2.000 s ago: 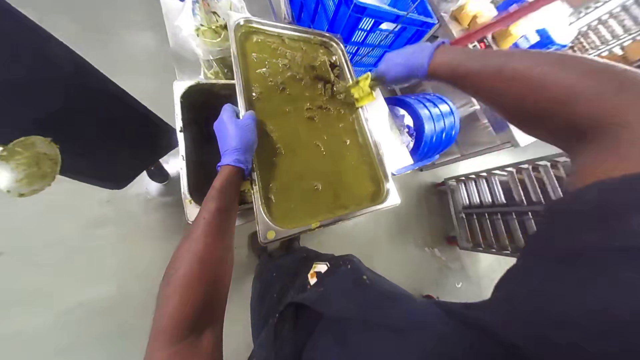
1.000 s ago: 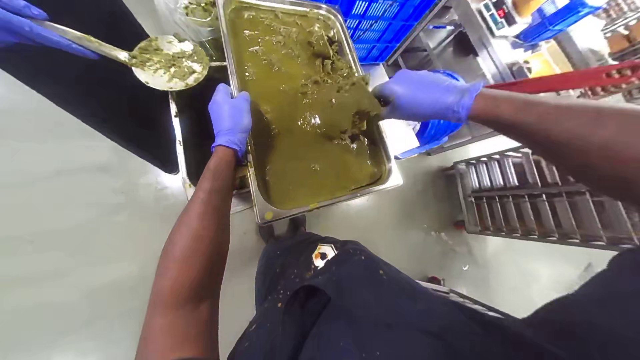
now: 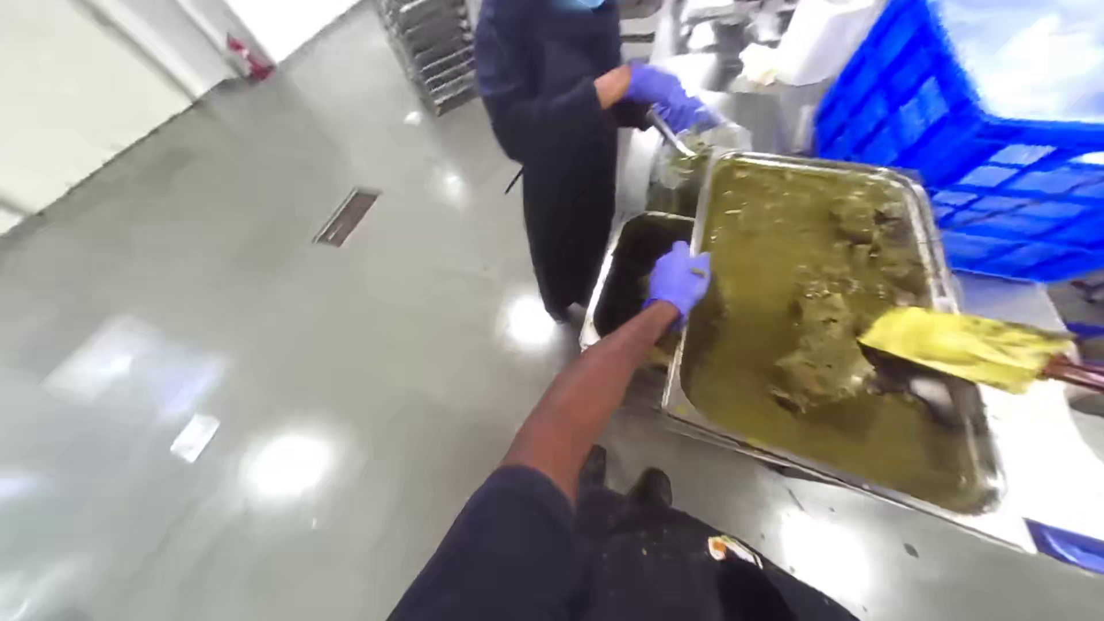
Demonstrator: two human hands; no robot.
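A large steel pan (image 3: pixel 699 414) holds a thick olive-green mixture (image 3: pixel 776 319), lumpy toward its middle and upper right. My left hand (image 3: pixel 680 280), in a purple glove, grips the pan's left rim. Over the pan's right side is a yellow scraper blade (image 3: pixel 966 345), smeared with the mixture; its reddish handle runs off the right edge. My right hand is out of the frame. Partly under the pan's left side sits a second, deep steel container (image 3: pixel 606 285) with a dark inside.
A co-worker in dark clothes (image 3: pixel 565 155) stands beyond the containers; their gloved hand (image 3: pixel 668 95) is at a metal utensil (image 3: pixel 671 134) over a clear bag (image 3: pixel 690 168) with green contents. Blue plastic crates (image 3: pixel 992 185) are at upper right. A drain grate (image 3: pixel 347 217) lies in the grey floor.
The view has swung left. My right hand has gone out of the frame. The scraper's yellow blade shows above the mixture. The co-worker's large spoon has left its earlier place beside the pan.
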